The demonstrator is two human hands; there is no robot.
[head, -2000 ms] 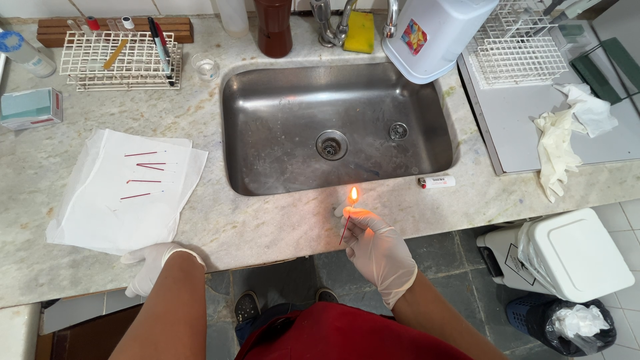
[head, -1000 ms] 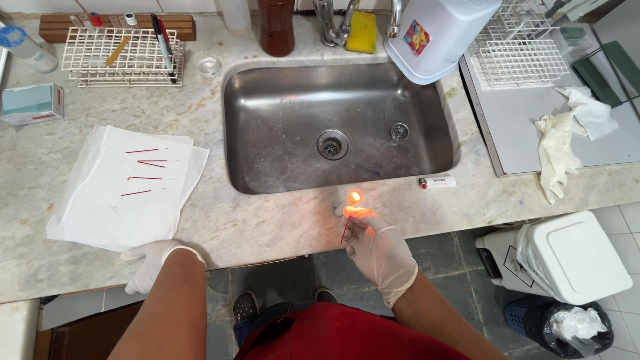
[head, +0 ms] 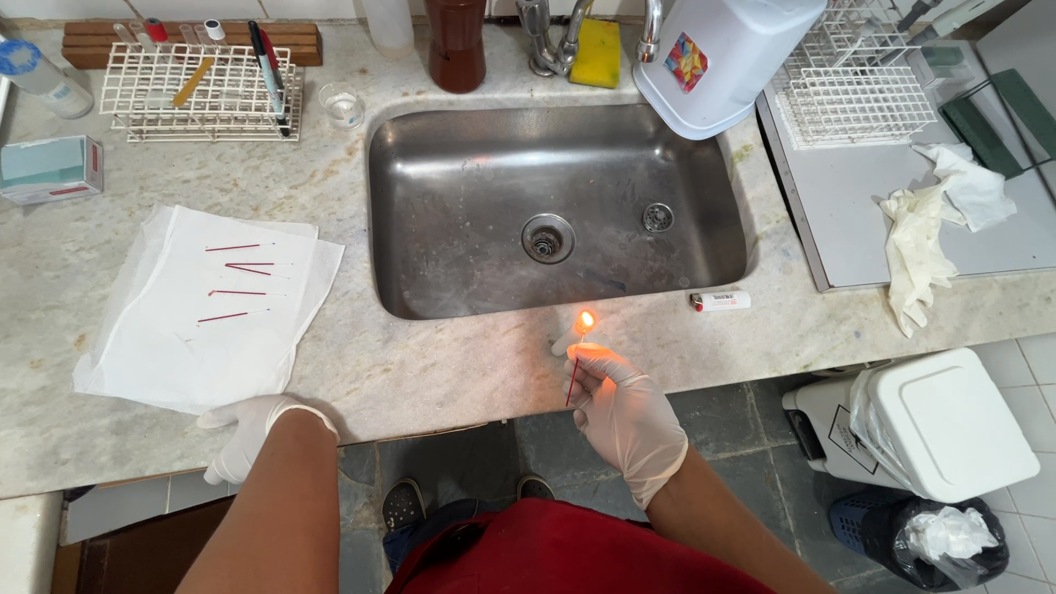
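My gloved right hand (head: 623, 417) pinches a thin glass capillary tube (head: 572, 381) filled with dark red, its upper end at a small flame (head: 586, 320) just in front of the sink. What the flame burns on is mostly hidden behind the glare; a pale rod-like shape lies beside it. My gloved left hand (head: 247, 433) rests on the counter's front edge by the white paper sheets (head: 190, 355), with nothing seen in it. Several red-filled capillary tubes (head: 235, 247) lie on the paper. A white lighter (head: 722, 300) lies right of the flame, near the sink's rim.
Behind my hands is a steel sink (head: 462, 206). A wire rack (head: 206, 99) holds tubes and pens at the back left, near a small clear cup (head: 341, 107). Used gloves (head: 916, 247) hang over a grey tray's edge. A lidded white bin (head: 957, 425) stands below right.
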